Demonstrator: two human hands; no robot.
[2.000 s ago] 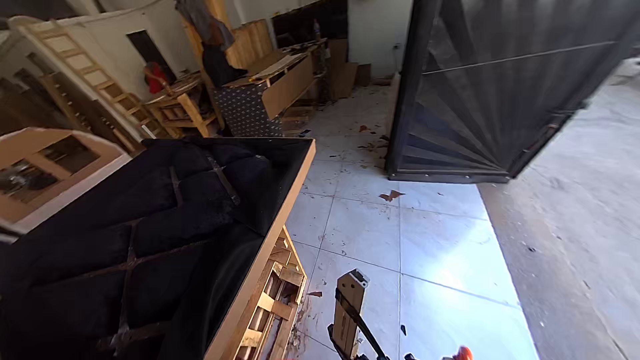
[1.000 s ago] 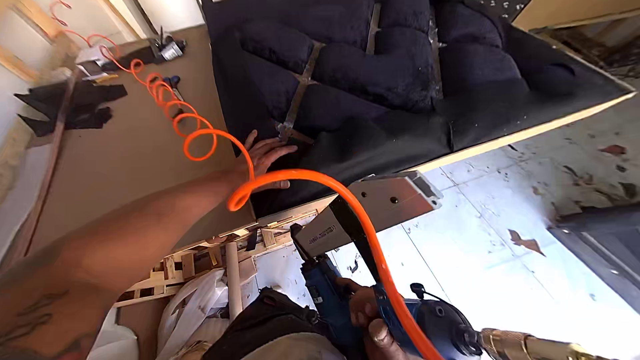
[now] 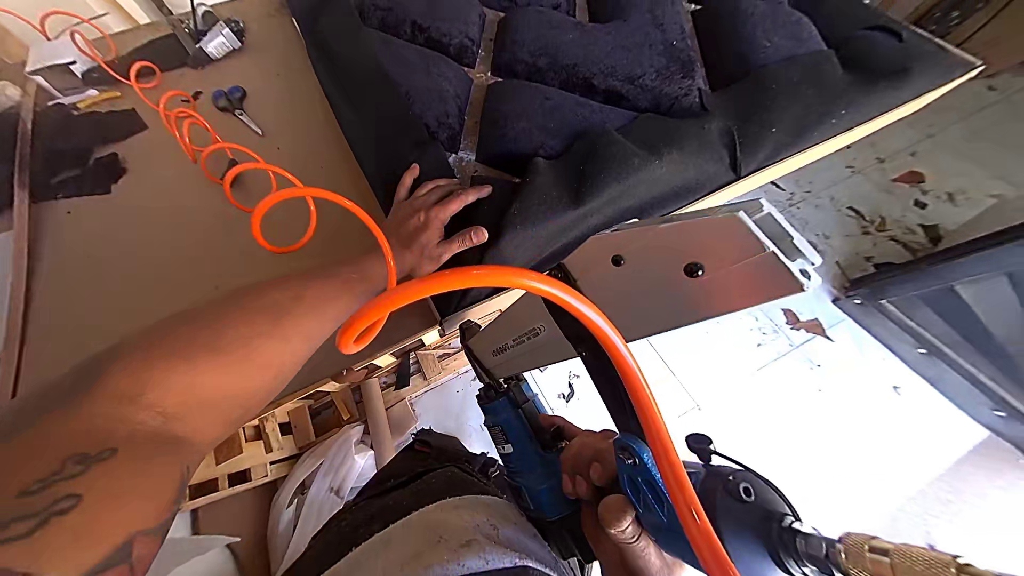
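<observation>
My left hand (image 3: 436, 220) lies with fingers spread on the edge of black fabric (image 3: 592, 192) at the near corner of a tufted dark velvet panel (image 3: 560, 56). A blue pneumatic stapler (image 3: 520, 448) with a long metal magazine (image 3: 680, 268) is in my right hand (image 3: 600, 480), whose fingers wrap its handle. Its nose is beside the panel's near edge, below my left hand; contact there cannot be told. The orange coiled air hose (image 3: 512, 276) loops over my left wrist and passes in front of the tool. A brass hose coupling (image 3: 896, 552) shows at the lower right.
Scissors (image 3: 237, 108), black fabric scraps (image 3: 80, 152) and a small white box (image 3: 60, 64) lie on the brown board (image 3: 240, 304) at left. Wooden framing (image 3: 300, 428) and a white plastic bag (image 3: 320, 488) are below. A dark metal door (image 3: 960, 320) stands at right.
The view has swung greatly since the oldest frame, which shows neither hand clearly. Since one second ago, my left hand's fingers have spread more on the fabric.
</observation>
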